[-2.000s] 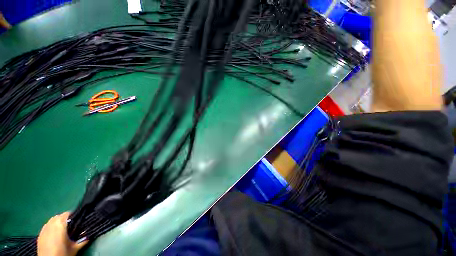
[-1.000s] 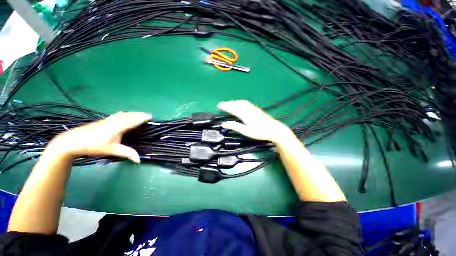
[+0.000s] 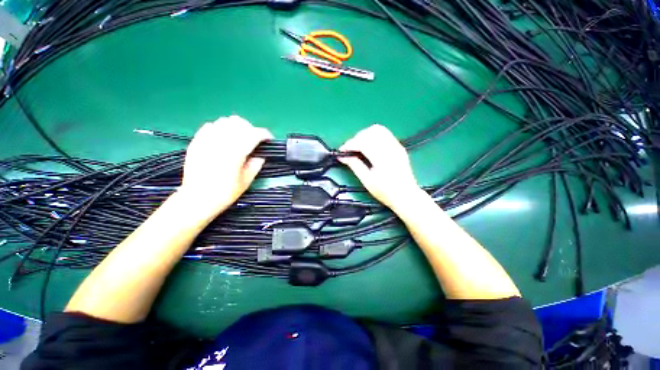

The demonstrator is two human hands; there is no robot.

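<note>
My left hand (image 3: 223,162) is closed round the branch cables just left of the top moulded splitter (image 3: 307,151). My right hand (image 3: 380,165) pinches the thicker main cable just right of that splitter. Another splitter lies partly under it. Several more black splitters, such as one in the middle (image 3: 292,238) and one nearest me (image 3: 308,272), lie on the green table (image 3: 188,87) below my hands. Their thin branch cables (image 3: 130,209) fan out to the left, some with white or blue tips. Main cables run to the right.
Orange-handled scissors (image 3: 336,45) and a slim silver craft knife (image 3: 340,69) lie beyond my hands. More black cables (image 3: 499,50) curve along the far and right side. Round cable ends (image 3: 541,272) lie at the right. A blue bin (image 3: 572,311) shows below the table edge.
The bundle now lies spread on the table in front of me. Both hands, open and apart above it a second ago, have closed on the top splitter's cables at either side.
</note>
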